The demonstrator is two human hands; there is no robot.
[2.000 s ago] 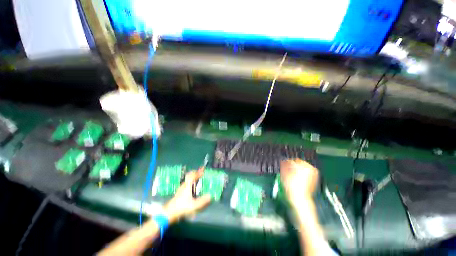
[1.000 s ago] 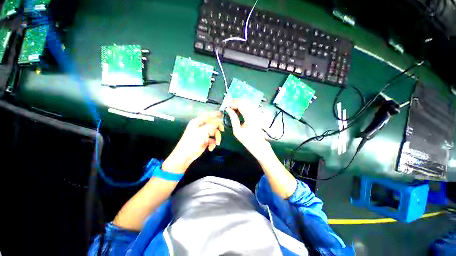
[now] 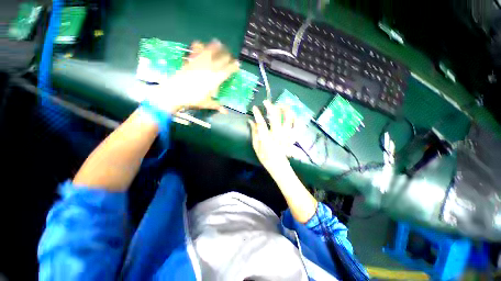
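Several green circuit boards lie in a row on the green bench. My left hand (image 3: 200, 79), with a blue wrist strap (image 3: 156, 114), is blurred between the leftmost board (image 3: 159, 57) and the second board (image 3: 240, 90). Its fingers reach up and right; whether it holds anything cannot be told. My right hand (image 3: 273, 134) has its fingers spread at the lower left edge of the third board (image 3: 296, 108), with nothing seen in it. The fourth board (image 3: 340, 119) lies to its right. A thin white cable (image 3: 265, 77) hangs down to near my right fingertips.
A black keyboard (image 3: 335, 57) lies behind the boards. A black scanner (image 3: 428, 151) and white strips (image 3: 388, 156) lie at the right. More green boards (image 3: 70, 24) are at the far left. A blue stool (image 3: 428, 252) stands below right. Black cables run along the bench edge.
My hands, together before the third board a second ago, are now apart. My left hand has moved up and left to the left boards. My right hand has opened. The view has shifted.
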